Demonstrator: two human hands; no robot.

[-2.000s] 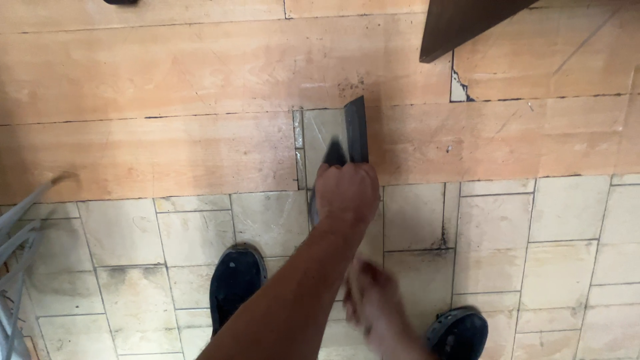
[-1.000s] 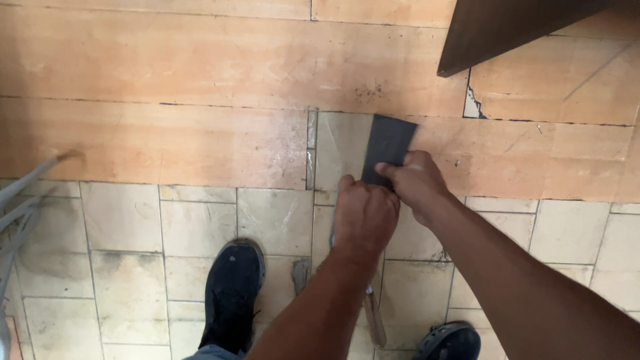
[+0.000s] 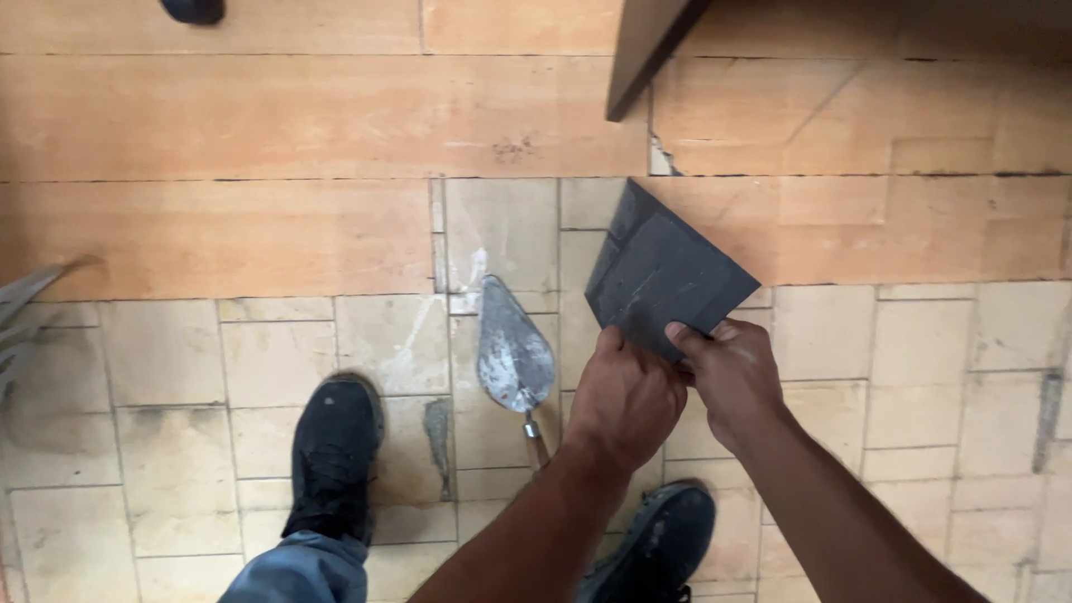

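Observation:
My left hand (image 3: 630,395) and my right hand (image 3: 737,373) both grip the near edge of a dark grey flexible sheet piece (image 3: 670,264), perhaps a vinyl flooring offcut. Its far corner lies over the joint between pale tiles and the wood-look floor strip. Left of my hands, a pointed mason's trowel (image 3: 515,347) rests on the pale tiles, its blade smeared with white and pointing away from me. My left forearm hides part of its wooden handle.
Wood-look flooring strips (image 3: 318,117) run across the far side, with pale tiles (image 3: 825,335) nearer. A dark furniture panel (image 3: 657,50) juts in at the top. Thin pale metal legs (image 3: 29,293) stand at the left. My dark shoes (image 3: 335,452) flank the trowel.
The dark piece, narrow in view two seconds ago, now shows its broad face and sits tilted to the right. My right hand has come up onto it. The trowel blade has come into full view.

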